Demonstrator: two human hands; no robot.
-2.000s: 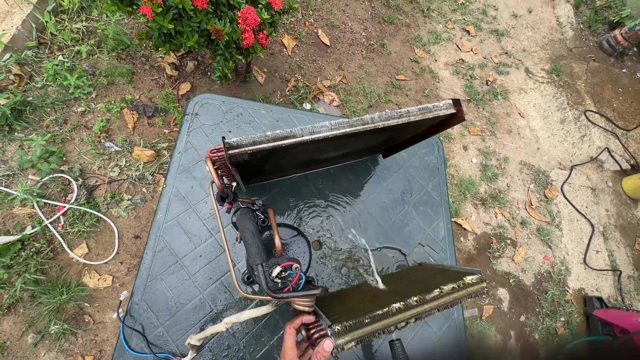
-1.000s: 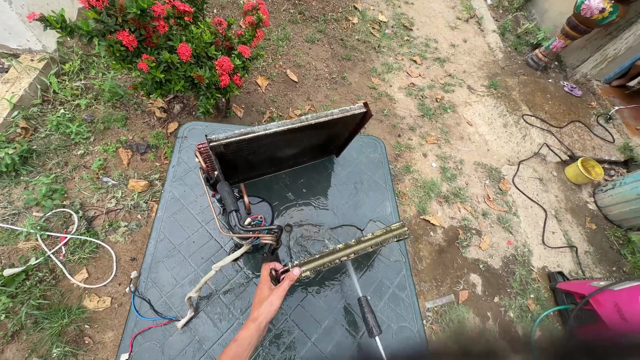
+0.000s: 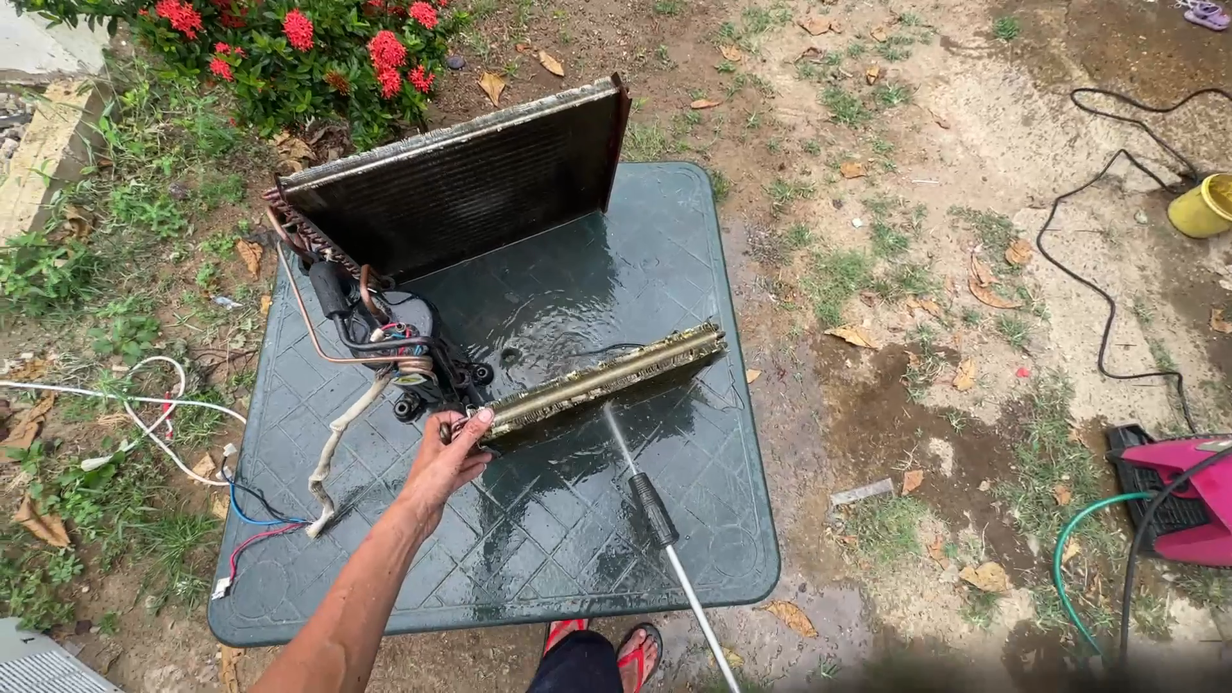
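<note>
With its fingers closed on the near-left end of an evaporator coil (image 3: 606, 380), my left hand (image 3: 457, 452) holds the coil tilted over the wet green plastic table (image 3: 674, 500). Copper pipes join it to a compressor (image 3: 409, 322) with coloured wires on top. A larger condenser coil (image 3: 462, 183) stands upright at the table's far side. A pressure washer lance (image 3: 659, 520) enters from the bottom edge, its tip just below the coil, with spray at the nozzle. My right hand is outside the view.
A pink pressure washer (image 3: 1179, 491) with green and black hoses sits on the ground at right, below a yellow bucket (image 3: 1201, 207). A taped cable (image 3: 337, 443) with loose wire ends lies on the table's left. A flowering bush (image 3: 318, 58) grows behind the table. Sandalled feet show below it.
Two seconds ago the evaporator coil's finned face showed more; now its narrow edge faces up. The lance, mostly out of sight then, now shows at length. The view has shifted.
</note>
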